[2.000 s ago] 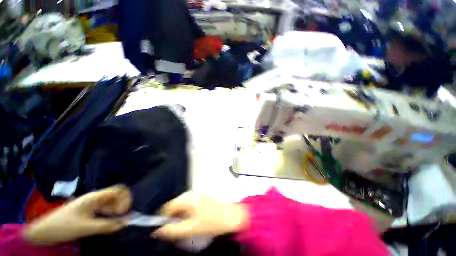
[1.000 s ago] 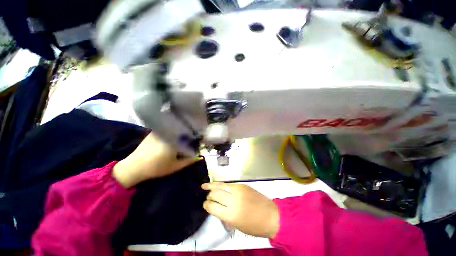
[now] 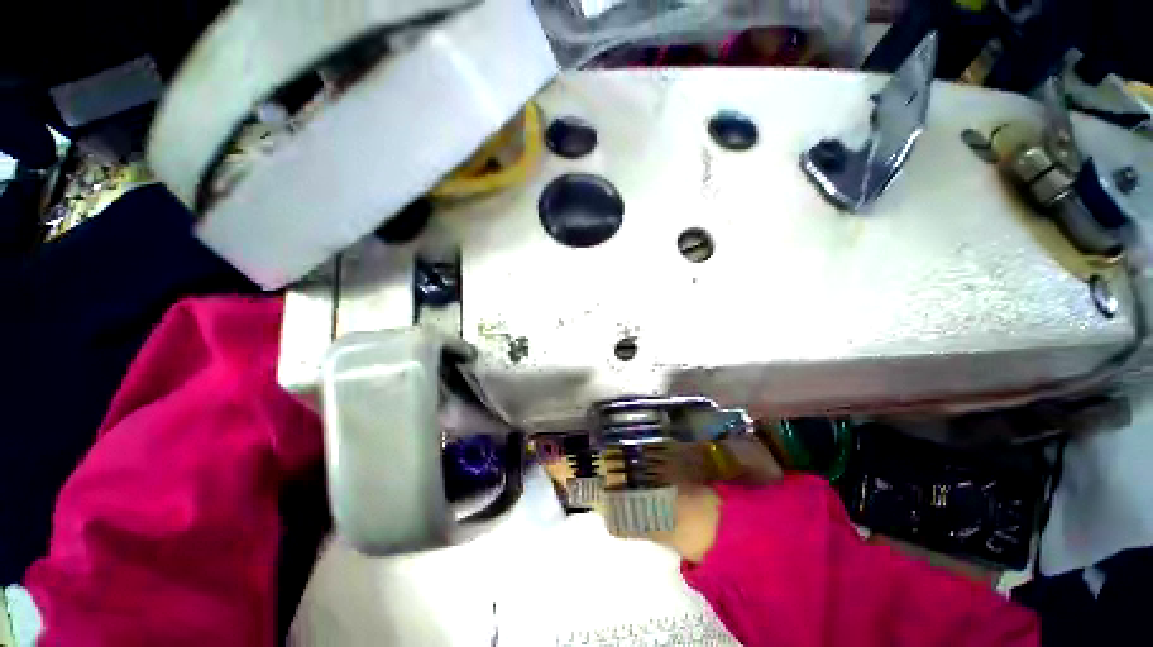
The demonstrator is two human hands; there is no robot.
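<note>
The white sewing machine head (image 3: 784, 291) fills the middle, seen from close above. The take-up lever guard (image 3: 386, 442) is at its left end, and the ridged tension dial (image 3: 640, 506) is on its front. My right hand (image 3: 695, 521) shows only in part behind the dial; its fingers are hidden by the machine. My left hand is hidden behind the machine head; only the pink sleeve (image 3: 177, 455) shows at left. Dark cloth (image 3: 101, 297) lies at the left. The needle area is hidden.
A white roll of tape (image 3: 367, 164) stands on the head's top left. The bobbin winder (image 3: 1056, 183) is at top right. A black tray (image 3: 955, 499) with small metal parts and a green loop (image 3: 816, 445) are beyond the right sleeve. Ruler marks (image 3: 632, 629) show on the white table.
The view has moved in close over the machine head. My left hand, visible at the cloth one second ago, is now hidden, and my right hand is mostly covered.
</note>
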